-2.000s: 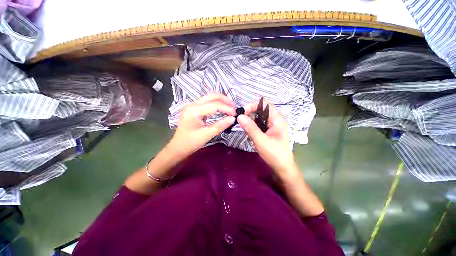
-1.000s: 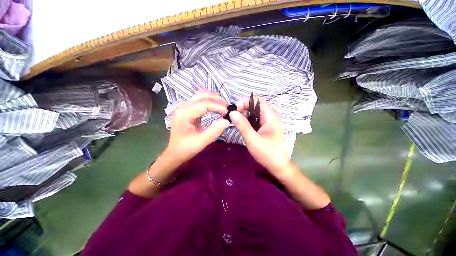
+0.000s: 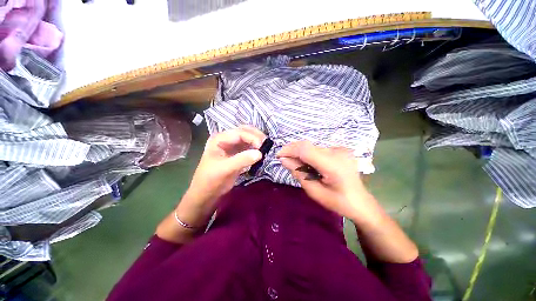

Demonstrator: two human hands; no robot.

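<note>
A white and grey striped garment (image 3: 320, 109) lies bunched on the lap. My left hand (image 3: 226, 156) pinches a small black bow or ribbon piece (image 3: 266, 147) between thumb and fingers, above the garment. My right hand (image 3: 323, 170) is just to the right of the bow, apart from it, with thumb and index fingertips together. Dark snips (image 3: 309, 172) are tucked in my right palm, partly hidden by the fingers. A needle or thread at the right fingertips is too small to make out.
A white table (image 3: 147, 35) with yellow measuring tape (image 3: 264, 42) along its edge is ahead. Striped garments hang in piles at left (image 3: 41, 153) and right (image 3: 470, 88). Pink cloth (image 3: 29, 29) lies at the table's far left.
My right hand has moved away from the bow to the right and turned palm down, so the snips show less. My left hand still pinches the bow. The view has shifted slightly.
</note>
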